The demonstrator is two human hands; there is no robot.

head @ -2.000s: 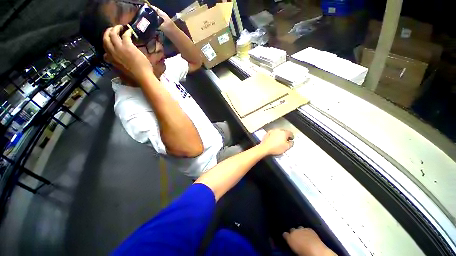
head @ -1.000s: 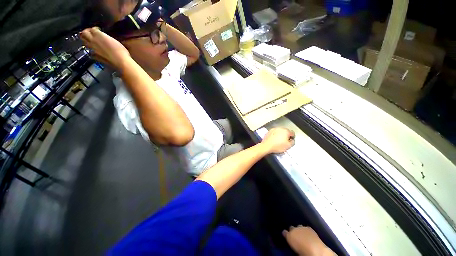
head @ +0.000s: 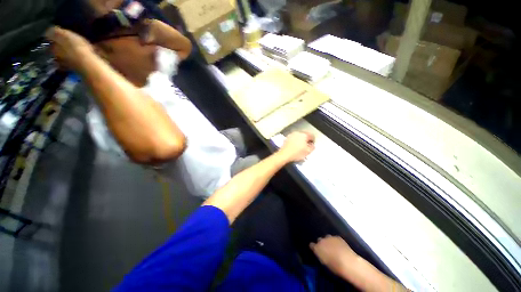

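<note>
My left hand (head: pixel 298 145) rests loosely curled on the near edge of the white bench top (head: pixel 365 197), beside the cardboard. A small dark spot shows at its fingers; I cannot tell whether it holds anything. My right hand (head: pixel 334 251) is low at the bottom, by the bench's dark front edge, with slightly bent fingers and nothing visible in it. Flat tan cardboard sheets (head: pixel 277 102) lie on the bench just beyond my left hand.
A person in a white shirt (head: pixel 183 131) sits at left, both arms raised to a dark head-worn device (head: pixel 117 20). White paper stacks (head: pixel 308 65), a labelled carton (head: pixel 214 34) and a yellowish tub (head: pixel 251 35) stand farther back. A dark rail channel (head: pixel 400 171) runs along the bench.
The view has shifted, so the bench and my hands appear farther left, with some blur. The person's near hand has moved from the device's front towards the back of the head.
</note>
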